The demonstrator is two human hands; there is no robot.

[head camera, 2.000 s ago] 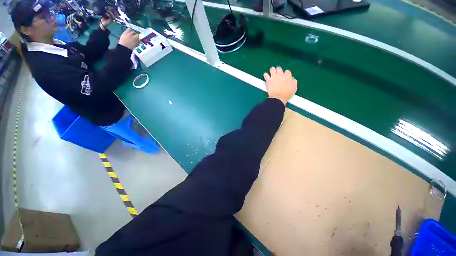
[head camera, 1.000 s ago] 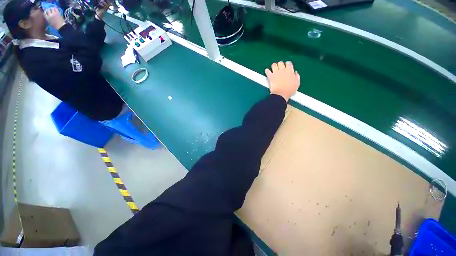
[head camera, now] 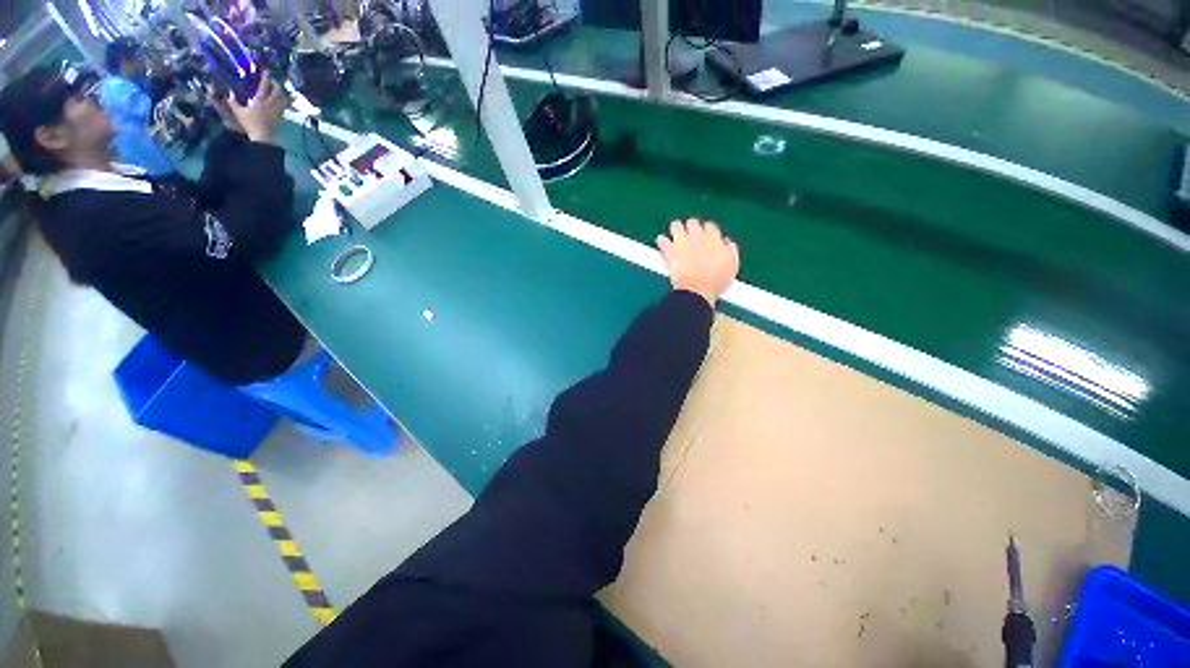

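Note:
My left hand (head camera: 702,258) rests on the white rail at the far edge of the bench, with its fingers over the rail and nothing seen in it. The soldering iron (head camera: 1017,607) stands out at the bottom right, its metal tip pointing up over the tan work board (head camera: 783,457). Its handle is cut off by the picture's lower edge. My right hand is not in view, so I cannot tell whether it holds the iron. Dark specks lie on the board near the iron.
A blue tray (head camera: 1125,624) is right of the iron. A wire coil (head camera: 1116,491) lies at the board's far right corner. Left are a pale ring (head camera: 351,265), a white box (head camera: 379,183) and a seated person (head camera: 157,248). A black headset (head camera: 559,133) is by the post on the green belt.
The view has tilted up a little, so the bench sits lower. My left hand stays on the rail. The person at the left has brought a hand down from the face and now holds up a headset.

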